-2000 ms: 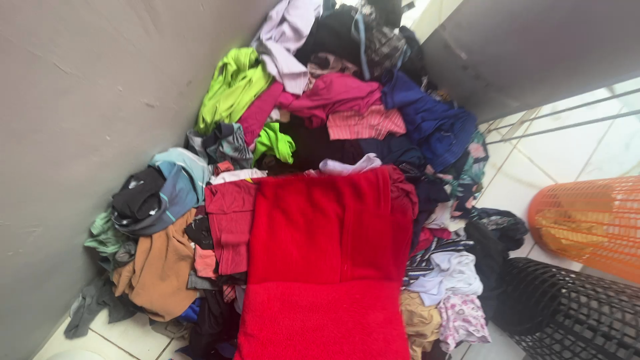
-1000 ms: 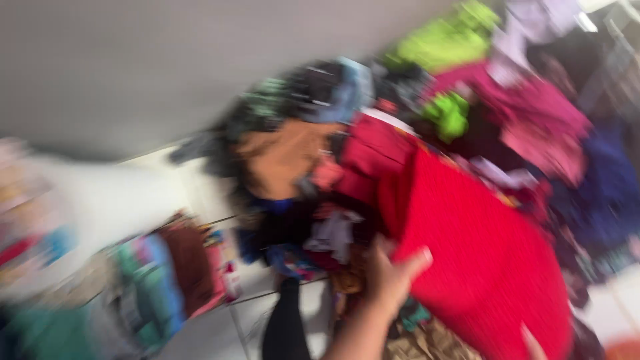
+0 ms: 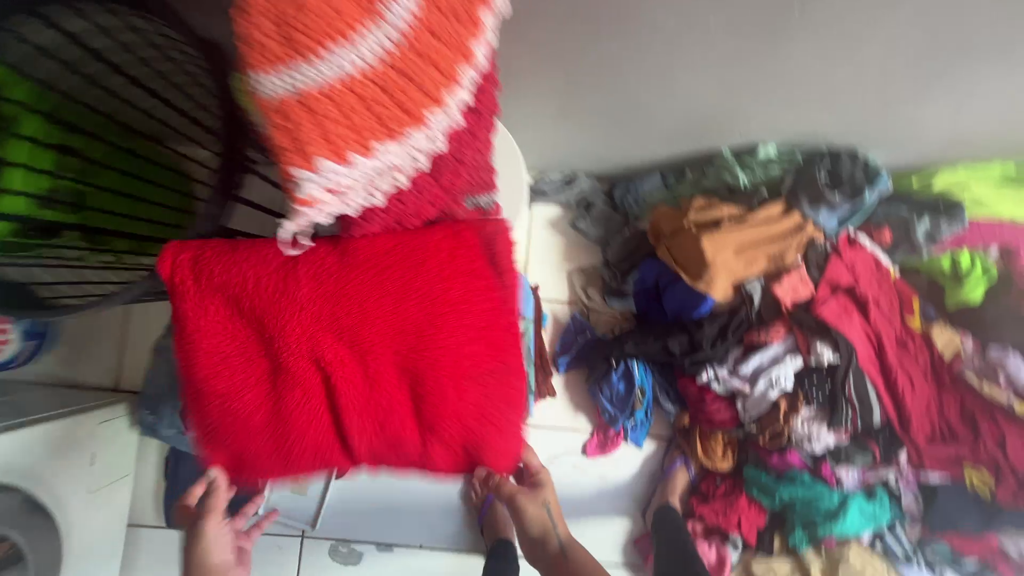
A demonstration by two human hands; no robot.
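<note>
A folded red plush cloth [image 3: 344, 352] spans the left half of the head view. At its lower left corner is my left hand [image 3: 220, 512], thumb and forefinger on the edge, the other fingers spread. My right hand [image 3: 532, 496] pinches the lower right corner. Directly beyond the red cloth, and touching its far edge, lies an orange and white knitted piece [image 3: 344, 96] with a dark pink part [image 3: 448, 176]. What lies beneath the red cloth is hidden.
A large heap of mixed clothes [image 3: 720, 344] covers the tiled floor at right, against a grey wall [image 3: 760, 72]. A black wire basket [image 3: 216, 144] with green items stands at far left. Below it is a white front-loading appliance [image 3: 80, 472]. My feet are on the tiles.
The red cloth, spread over the heap in the oldest frame, is now folded smaller and away from the heap, with both hands at its near corners. The view has swung left.
</note>
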